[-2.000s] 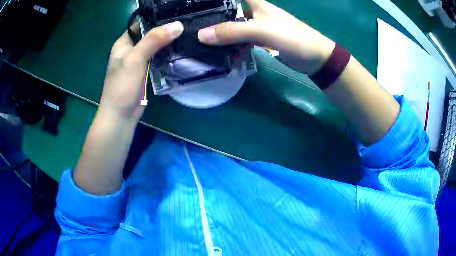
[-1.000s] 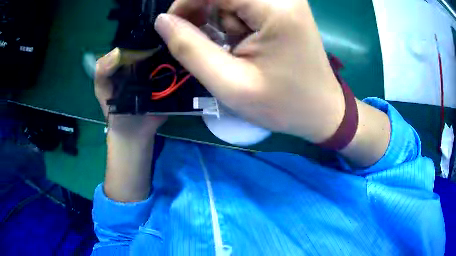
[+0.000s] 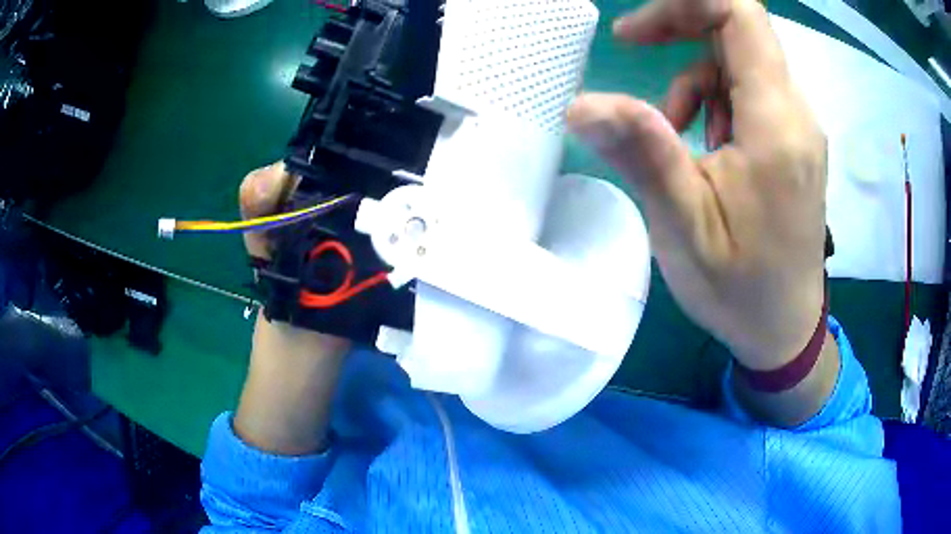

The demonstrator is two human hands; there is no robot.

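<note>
The white projector housing [image 3: 501, 198] is held up on its side, its perforated panel at the top and its round white base [image 3: 589, 313] towards the lower right. The black optical engine [image 3: 365, 125] fills its left side. A looped red lead wire [image 3: 332, 276] lies on the black part. A multicolour lead with a white plug [image 3: 245, 223] sticks out to the left. My left hand [image 3: 266, 209] grips the unit from behind and below, mostly hidden by it. My right hand [image 3: 730, 177] is right of the housing, fingers apart, holding nothing.
Black modules [image 3: 78, 115] are piled at the left on the green bench mat [image 3: 198, 136]. White paper [image 3: 871, 156] lies at the right with a thin red lead [image 3: 908, 219] on it. A white rounded part [image 3: 238, 5] shows at the top edge.
The unit has turned from its black open side to show its white outer shell and base. My right hand has moved off it to the right and opened.
</note>
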